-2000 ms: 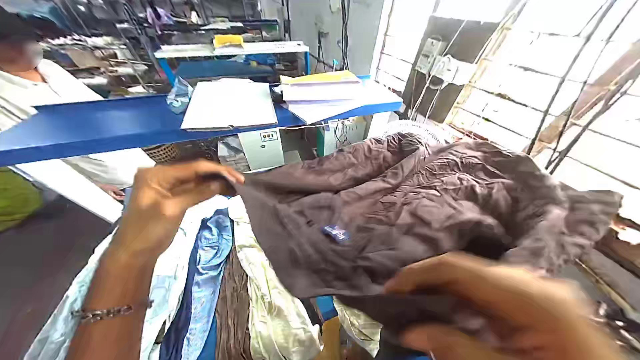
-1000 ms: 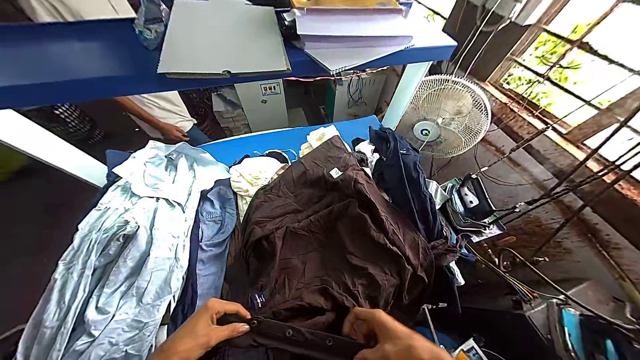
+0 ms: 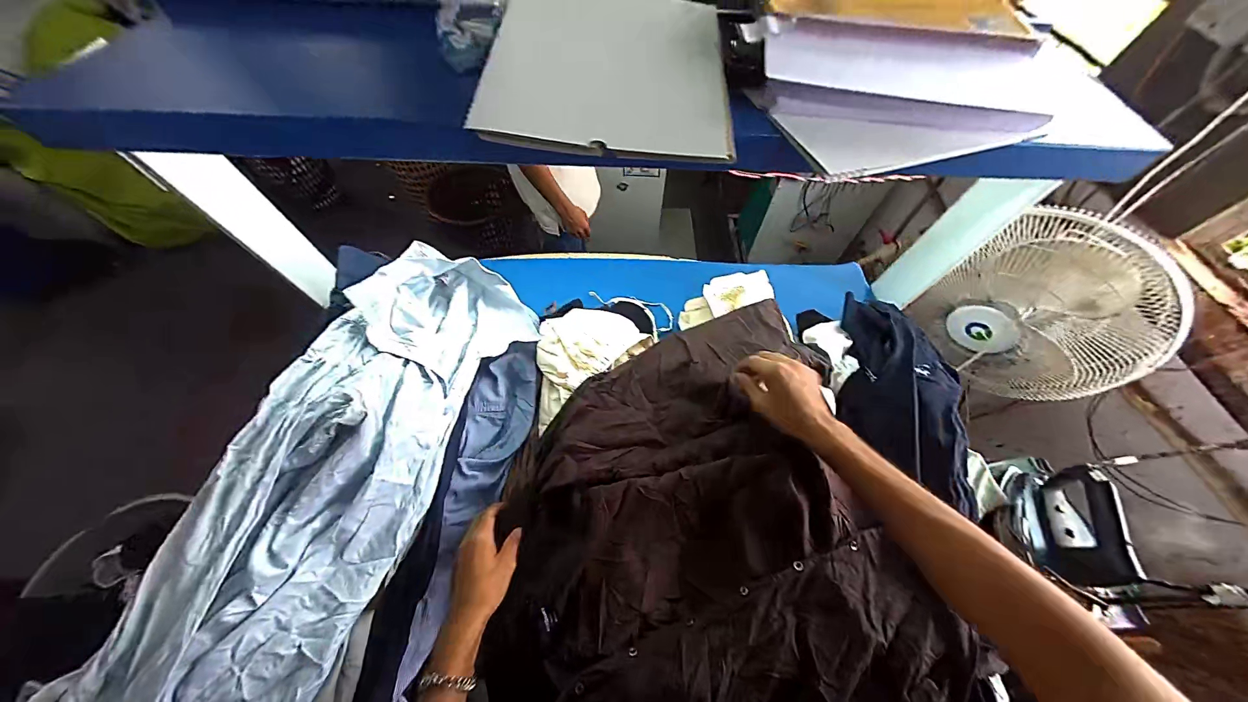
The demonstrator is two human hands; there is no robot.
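A dark brown buttoned shirt [image 3: 682, 468] lies spread over the blue board, its buttons running along the lower part. My right hand [image 3: 780, 390] rests near its upper right edge, fingers curled on the cloth; whether it pinches the fabric is unclear. At the shirt's left edge is my left hand [image 3: 485, 570], its thumb apart and fingertips partly hidden by the cloth. Left of it lie a pale blue shirt [image 3: 322, 468] and a mid-blue garment [image 3: 497, 409]. Beyond the brown shirt are cream cloths [image 3: 585, 351], and a navy garment [image 3: 902, 390] lies to its right.
A blue shelf [image 3: 292, 97] with a white board [image 3: 604, 78] and stacked papers [image 3: 897, 78] crosses above the garments. A pedestal-type fan [image 3: 1053, 302] stands at right, above an iron-like device [image 3: 1082, 526] and cables. Beyond the shelf a person's arm [image 3: 556, 200] shows.
The brown shirt was held up in the air, then lay with both hands at its near edge. Now my right hand has moved to its far upper part and my left hand to its left edge.
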